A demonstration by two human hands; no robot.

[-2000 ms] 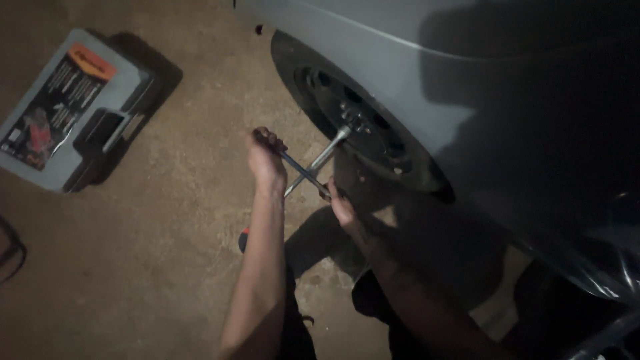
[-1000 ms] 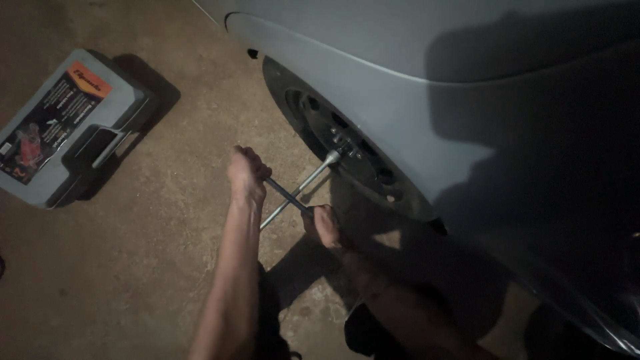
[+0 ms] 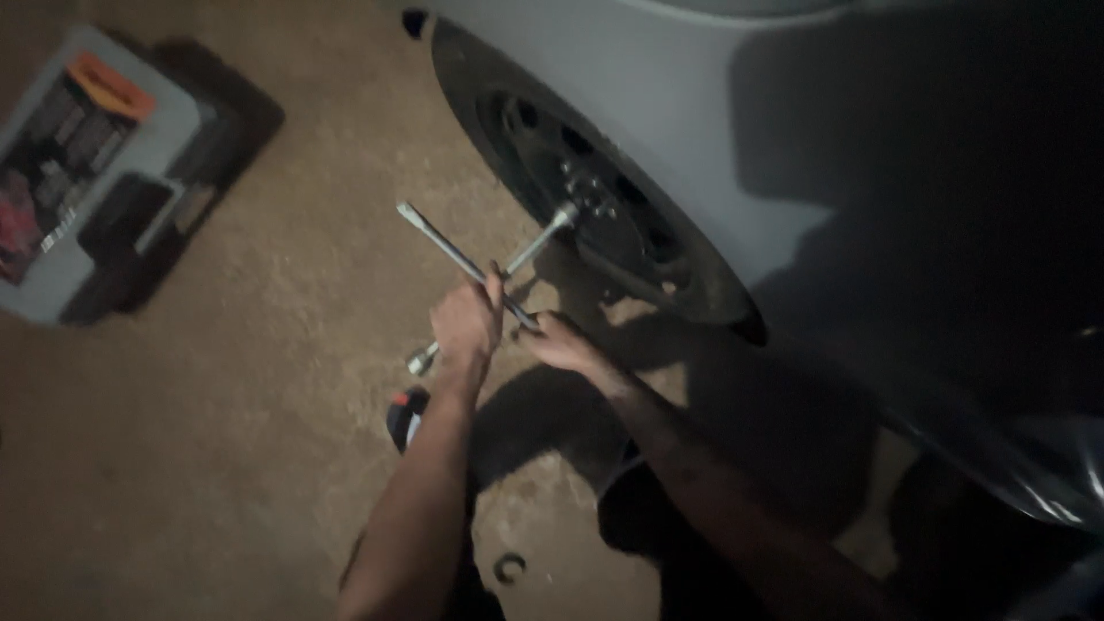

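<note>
A four-way lug wrench (image 3: 540,238) reaches from the hub of a car wheel (image 3: 595,185), its socket end at the lug nuts. My left hand (image 3: 470,315) is closed around the wrench near its crossing, with one socket end (image 3: 419,362) showing below it and the flat-tipped arm (image 3: 431,231) free at the upper left. My right hand (image 3: 556,339) is at the lower end of the crossing bar, its fingers around the tip. The exact grip there is blurred.
A grey plastic tool case (image 3: 172,112) with a printed label lies on the concrete floor at the left. The grey car body (image 3: 681,112) fills the right side. My shoe (image 3: 405,418) is beside my left forearm. A small dark ring-like object (image 3: 510,567) lies on the floor near my feet.
My left hand has moved from the upper-left end of the crossing bar to near the wrench's centre, leaving that end bare. My right hand remains at the lower end.
</note>
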